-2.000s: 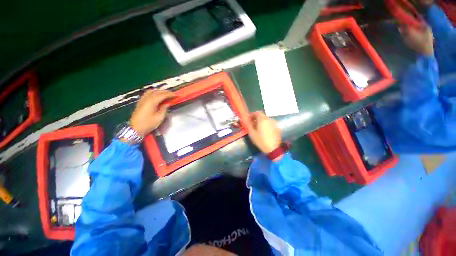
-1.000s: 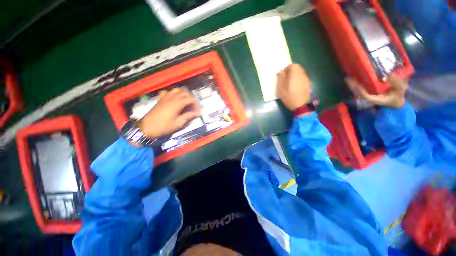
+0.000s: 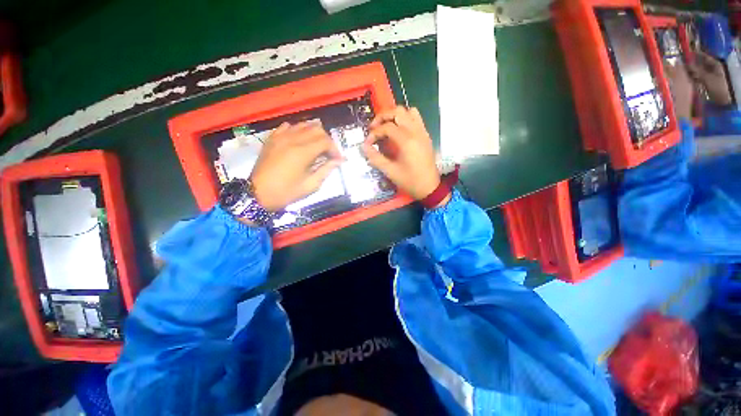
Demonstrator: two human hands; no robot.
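An open tablet assembly lies in a red-orange frame on the dark-green bench in front of me. Its silver battery is on the left and the mainboard area on the right. My left hand, with a metal watch at the wrist, is over the middle of the tablet, its fingertips bunched. My right hand, with a dark red wristband, is over the mainboard end, thumb and finger close together. Whether either hand pinches a small part is too small to tell. A white sheet lies on the bench right of the frame.
Another red-framed tablet lies at the left. More red frames with tablets stand stacked at the right, with one tilted above. Another worker's blue sleeve is at the right edge. A red plastic bag is below right.
My right hand has moved left from the white sheet to over the tablet's mainboard end. My left hand has stayed over the tablet. The other worker's hands have moved away from the nearer red frame.
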